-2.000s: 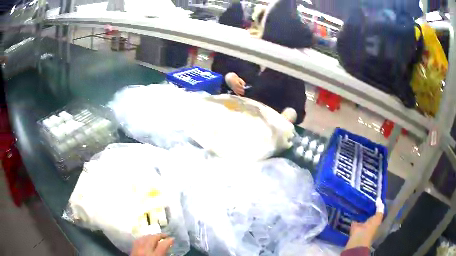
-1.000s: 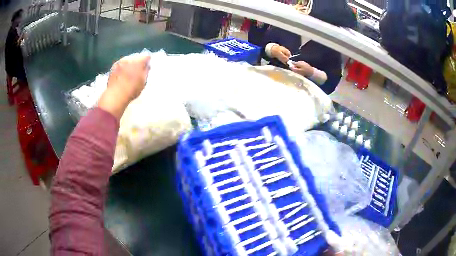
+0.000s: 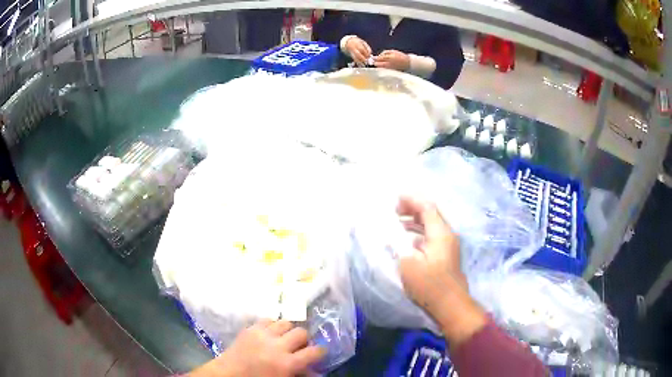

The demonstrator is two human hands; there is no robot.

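Observation:
A clear bag of cream parts (image 3: 258,239) lies in front of me, over a blue tray whose edge (image 3: 193,325) shows at its lower left. My left hand (image 3: 276,350) is at the bag's near side, fingers bent, beside a pale piece; whether it grips anything is unclear. My right hand (image 3: 435,269) is over the central bag of translucent parts (image 3: 475,195), its fingers partly bent. The glare behind it hides whether it holds film or a part. Another blue tray (image 3: 421,357) with white stems is cut off by the bottom edge.
A filled clear blister tray (image 3: 133,184) stands at left. A blue stem tray (image 3: 551,210) is at right, a smaller clear bag (image 3: 549,313) in front of it. Large bags (image 3: 295,110) and another blue tray (image 3: 296,57) lie behind. A person's hands (image 3: 376,57) work across the table. A pale rack (image 3: 471,55) crosses above.
The large blue tray that was in front of me is now low in view, mostly under bags or cut off. The cream bag lies nearer the centre. My left hand has come down; my right hand has appeared.

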